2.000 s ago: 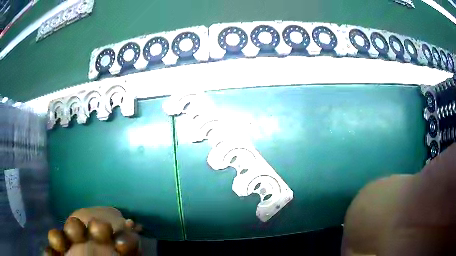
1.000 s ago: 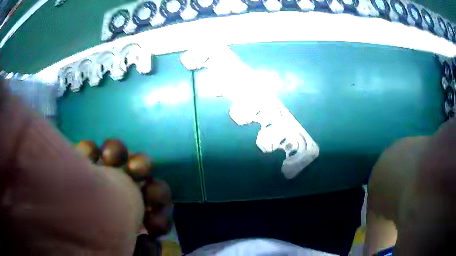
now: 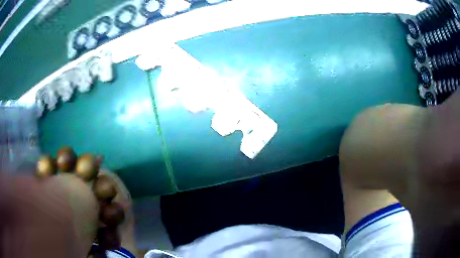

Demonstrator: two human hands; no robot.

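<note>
A holder plate (image 3: 222,103) lies slantwise on the green bench (image 3: 312,95), overexposed, and no black rings show in it. A second pale holder plate (image 3: 75,80) lies by the white strip at the left. My left hand (image 3: 48,214) is large and blurred at the lower left, with a brown bead bracelet on its wrist. My right hand (image 3: 393,151) is large and blurred at the right edge. Both hands are close to the camera and cut off; their fingers and anything in them cannot be made out. Neither hand touches the plates.
Filled plates with dark rings (image 3: 126,17) stand in a row beyond the white strip (image 3: 282,7). Stacked dark filled plates (image 3: 436,38) stand at the bench's right end. A shiny translucent stack (image 3: 17,126) is at the left edge. Dark cloth lies below the bench's near edge.
The view has shifted and tilted. Both hands are raised near the camera; the left wrist with its bracelet came up from the bottom edge. The slanted plate stays on the bench.
</note>
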